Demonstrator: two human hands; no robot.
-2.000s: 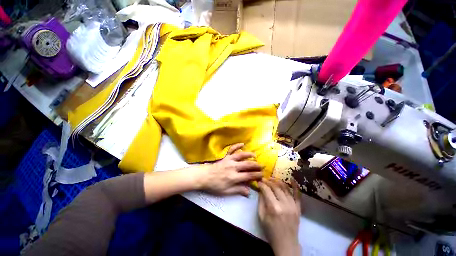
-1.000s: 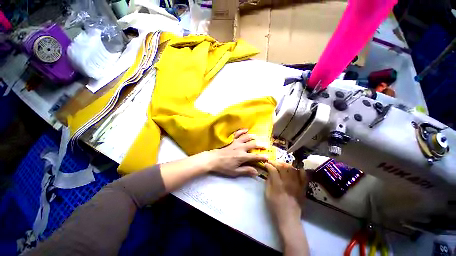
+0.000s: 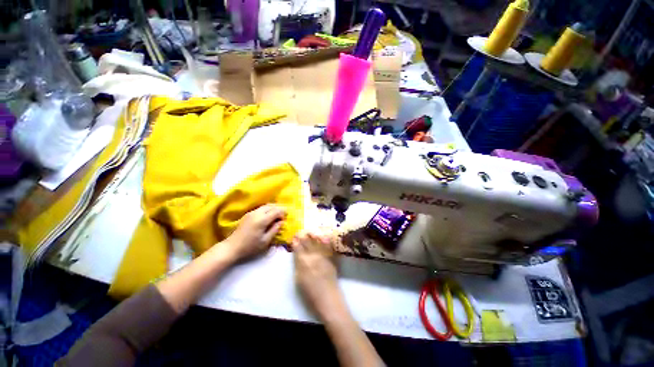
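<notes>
A mustard-yellow garment piece [image 3: 186, 165] lies in soft folds on the white table, left of the white sewing machine [image 3: 430, 193] marked HIKARI. My left hand [image 3: 257, 231] grips the cloth near its right end, fingers curled. My right hand [image 3: 314, 256] is at the cloth's lower right corner, its fingertips on the edge. The cloth edge is beside the needle area [image 3: 340, 213], to its left. What is under my fingertips is hidden.
Stacked cut pieces [image 3: 86, 193] lie at left. A smartphone [image 3: 389, 223] lies under the machine arm, and scissors [image 3: 446, 308] in front. A cardboard box [image 3: 287, 89], a bright pink tube [image 3: 349, 97] and yellow thread cones [image 3: 508, 27] are behind. Blue baskets are partly visible.
The view has swung right, showing the whole machine and thread cones. My hands and the cloth edge have moved left, away from the needle. My left hand has curled from flat onto the cloth.
</notes>
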